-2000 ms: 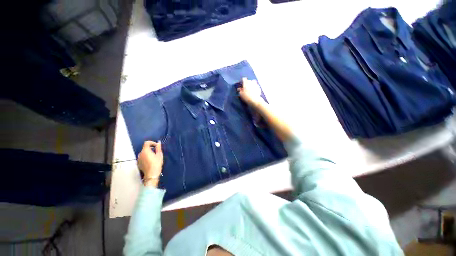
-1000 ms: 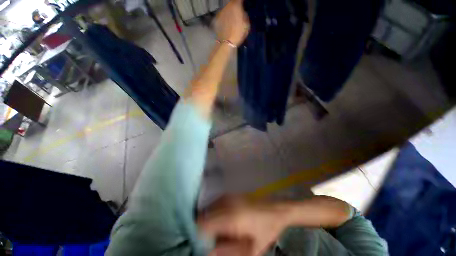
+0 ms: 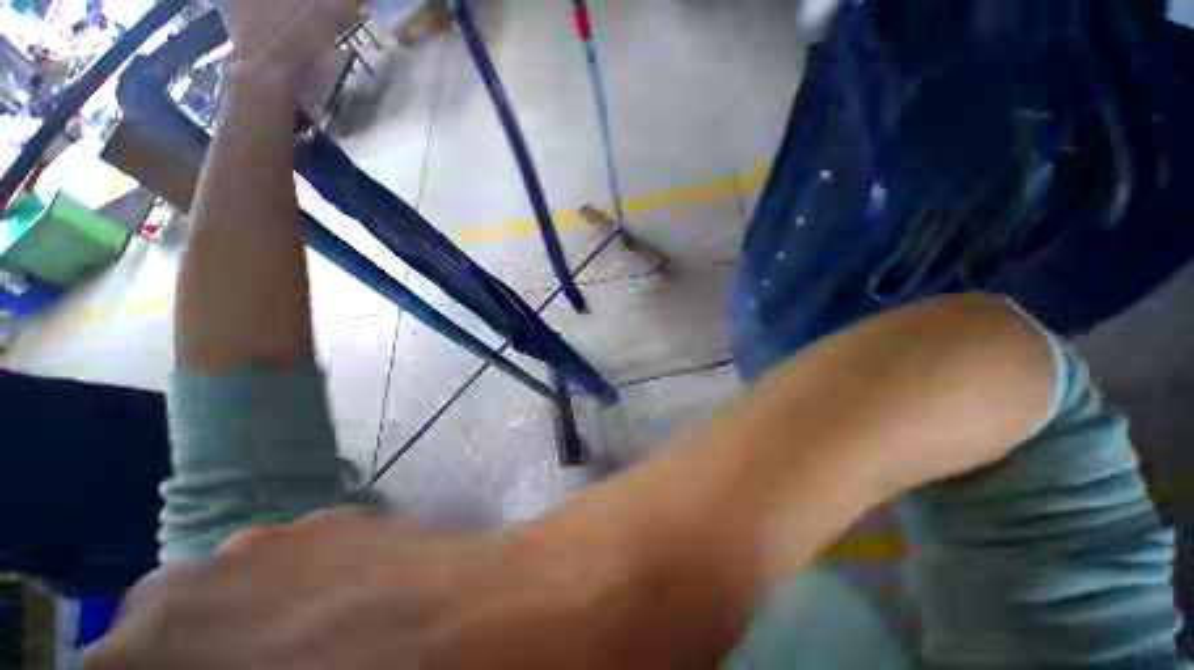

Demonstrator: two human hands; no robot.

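My left hand (image 3: 282, 37) is raised at the top left, cut off by the upper edge, beside a narrow dark blue denim garment (image 3: 393, 216) hanging at a rail. Whether its fingers hold the garment cannot be told. My right forearm crosses low from the right. My right hand (image 3: 314, 589) is large and blurred at the lower left, and its fingers cannot be made out. Dark blue denim (image 3: 904, 170) with small pale dots fills the upper right, just beyond my right forearm. What holds it up is hidden.
Thin rack legs (image 3: 524, 164) stand on the grey floor (image 3: 393, 340) with yellow lines. A green container (image 3: 66, 238) is at the far left. A dark cloth mass (image 3: 85, 478) lies at the left edge, with a bit of blue below it.
Both hands have left the shirt on the white table, now out of view. Since the last earlier frame, my left hand has moved left and my right forearm has risen further across the picture.
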